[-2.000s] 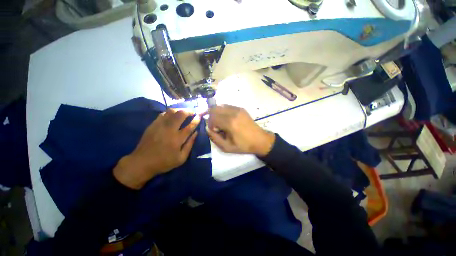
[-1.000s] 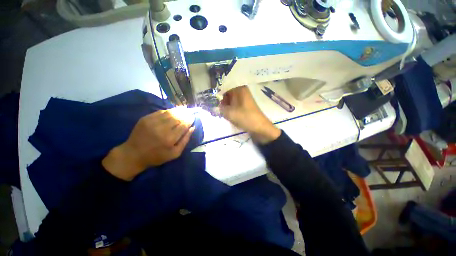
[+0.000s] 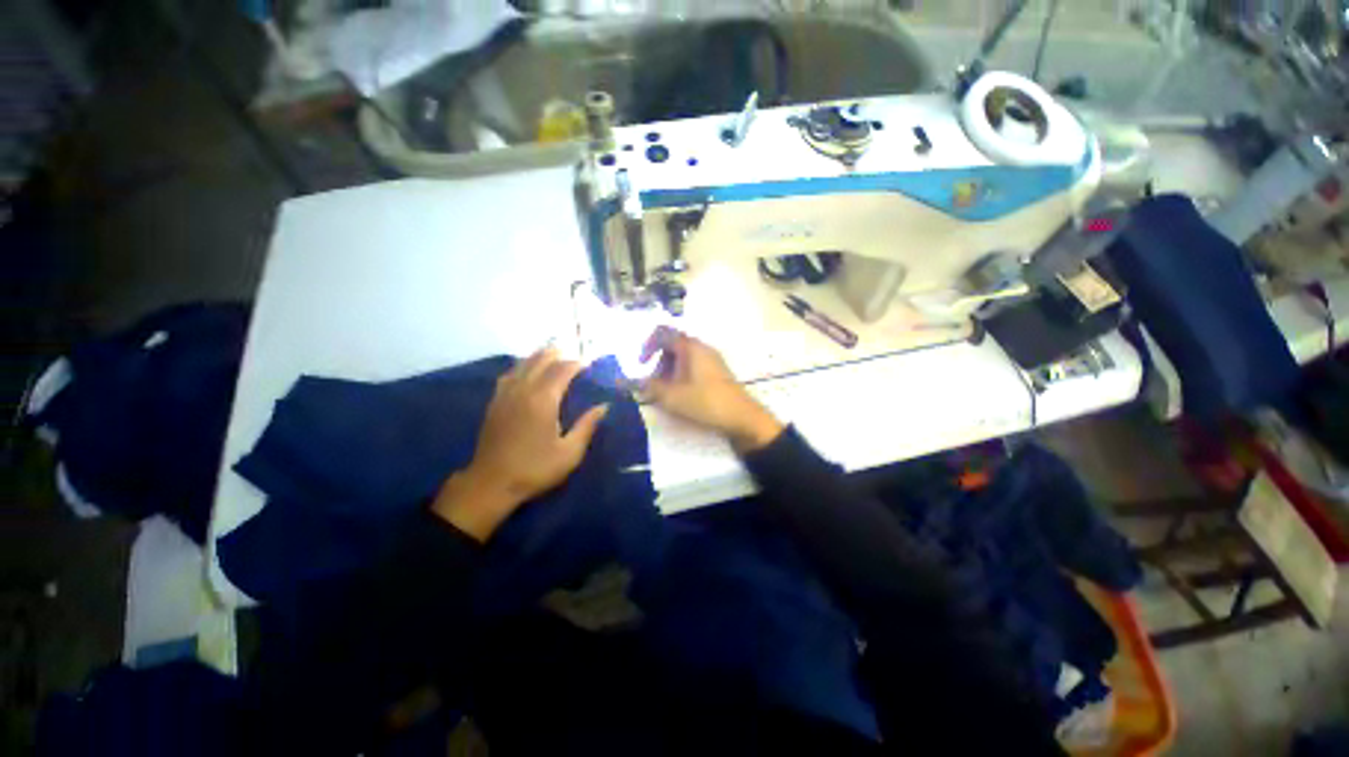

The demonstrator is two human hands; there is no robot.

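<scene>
The navy fabric piece [image 3: 382, 444] lies on the white table and hangs over its front edge to the lap. My left hand [image 3: 530, 429] lies on the fabric just left of the needle, with fingertips at its edge. My right hand [image 3: 695, 388] is at the fabric's right edge by the presser foot, fingertips pinched together; glare hides what they hold. The white sewing machine [image 3: 829, 200] with a blue stripe stands behind the hands. Its needle area [image 3: 629, 318] is washed out by the lamp.
Thread snips [image 3: 820, 321] lie on the bed, with black scissor-like loops [image 3: 799, 268] behind them. An orange basket [image 3: 1147, 680] with navy pieces is at lower right, beside a wooden stool [image 3: 1284, 547]. Navy bundles [image 3: 141, 407] lie left of the table. A black box [image 3: 1043, 328] sits right.
The view has tilted up and shows more behind the machine. My right hand has come down from beside the needle toward the fabric's edge. My left hand's fingers have spread a little.
</scene>
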